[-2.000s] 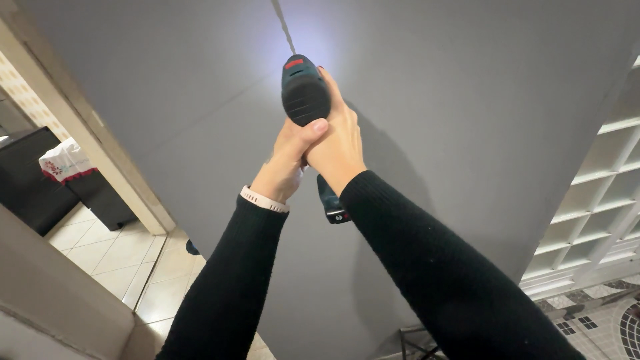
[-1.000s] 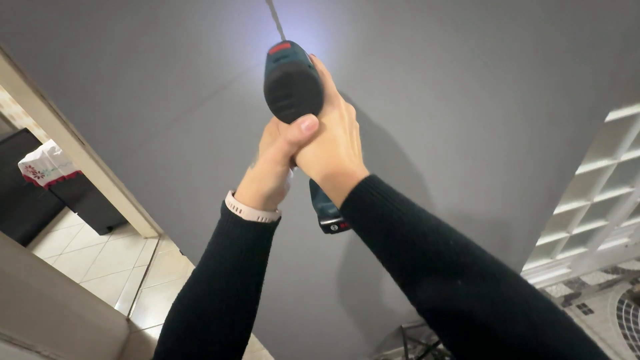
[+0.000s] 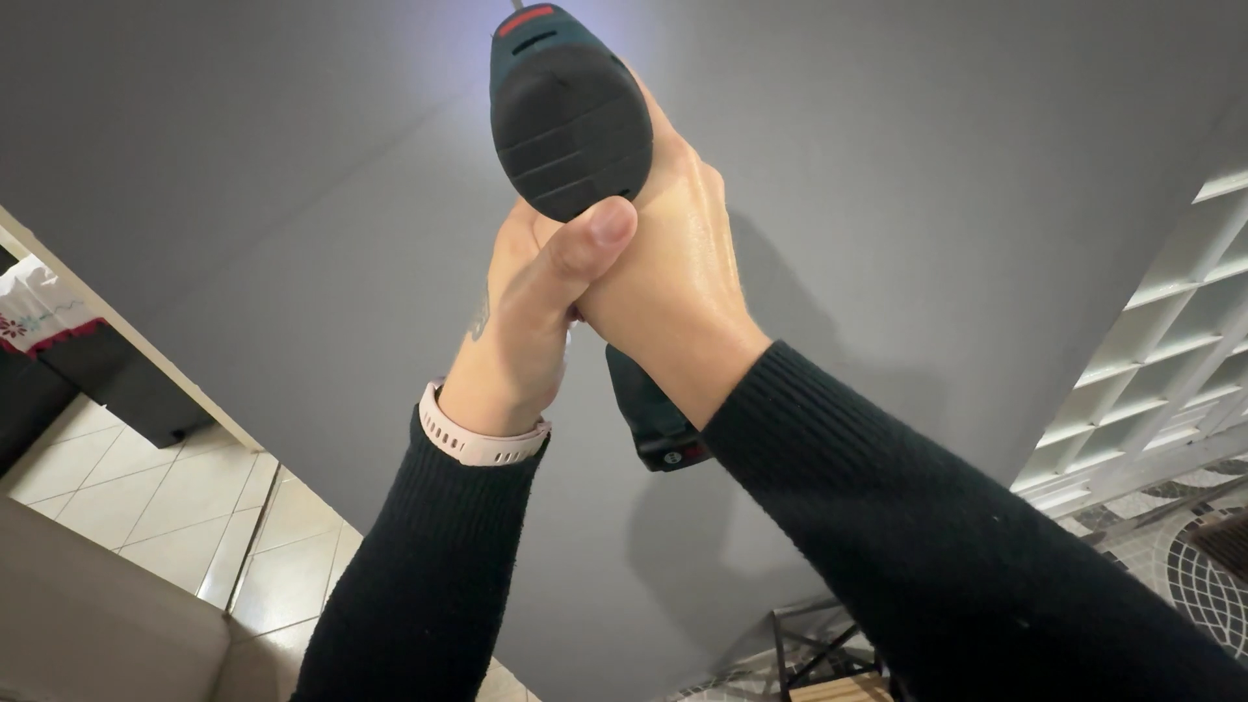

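A dark blue and black cordless drill is raised before a grey wall, with its light glowing on the wall. Only a short piece of the bit shows at the top edge, so its tip is out of view. My right hand is wrapped around the drill's handle, and the battery base shows below the wrist. Against the right hand and the handle lies my left hand, its thumb crossing just under the rear of the motor housing. A pale pink band circles the left wrist.
At the left, a door frame opens onto a tiled floor with dark furniture and a white, red-edged cloth. A white paned glass door stands at the right. Low down is a black metal frame with a wooden top.
The drill and both hands have moved up in the view, and less of the bit shows at the top edge. Both hands have kept their hold.
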